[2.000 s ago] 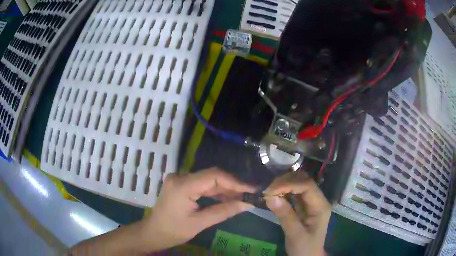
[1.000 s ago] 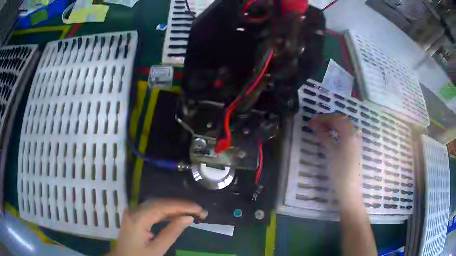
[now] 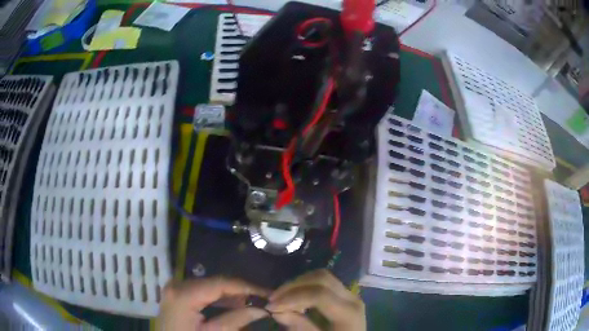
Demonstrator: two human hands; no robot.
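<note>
A small dark module [image 3: 257, 301] is pinched between my fingertips at the bottom centre, in front of the fixture; its outline is blurred and mostly covered. My left hand [image 3: 210, 304] holds its left side. My right hand [image 3: 320, 302] meets it from the right, fingertips closed at the part. Both hands are cut off by the bottom edge. The black test fixture [image 3: 310, 84] stands upright at the centre. Its bright round seat [image 3: 278, 238] lies under the metal pressure head [image 3: 263, 199].
A white tray [image 3: 103, 187] with mostly empty slots lies left. A tray with dark parts [image 3: 452, 213] lies right, with more trays [image 3: 504, 110] behind it. A blue cable [image 3: 206, 223] runs to the seat. A small silvery box [image 3: 210, 116] sits left of the fixture.
My right hand has come back from the right tray to my left hand at the fixture's front. My left hand has moved slightly right and down. The view has shifted a little.
</note>
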